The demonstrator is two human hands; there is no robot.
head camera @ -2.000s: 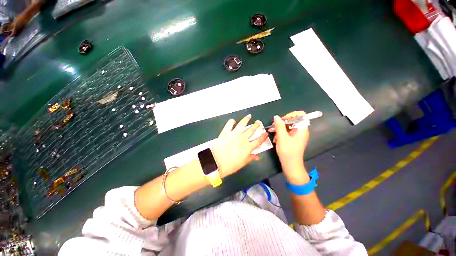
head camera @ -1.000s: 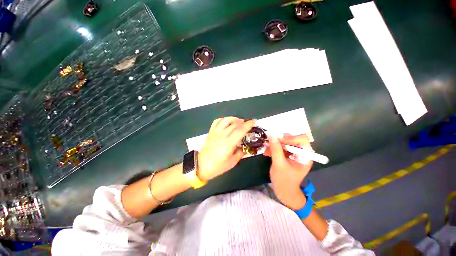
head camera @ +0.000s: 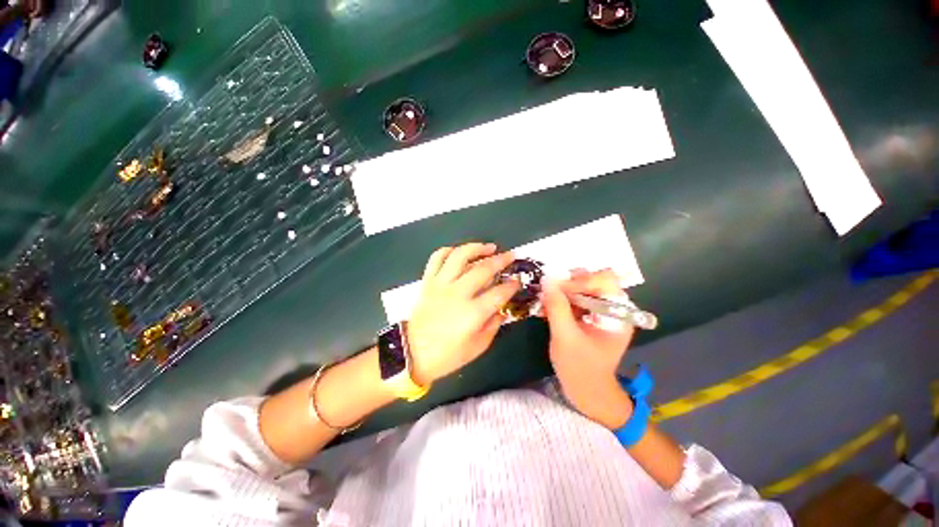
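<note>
My left hand [head camera: 453, 314] holds a round black housing [head camera: 523, 274] by its left side, over the near white strip [head camera: 589, 250]. A gold-amber piece [head camera: 515, 308] shows at the housing's lower edge under my fingers. My right hand [head camera: 587, 335] is closed on a slim pale pen-like tool, likely tweezers [head camera: 630, 313], with its near end pointing right. The tool's tip is at the housing's right side, hidden by my fingers, so I cannot tell whether it touches. Whatever the tip holds is too small to see.
A wider white strip stack [head camera: 515, 154] lies beyond my hands, with black housings [head camera: 405, 120] behind it. A clear ribbed tray [head camera: 206, 237] with gold pieces and white specks is at left. Spare white strips [head camera: 798, 113] lie at right. A crowded component tray [head camera: 41, 391] is far left.
Two seconds ago no housing showed in my left hand; now it holds one. My right hand has come to its edge with the tool. The view has shifted over the bench.
</note>
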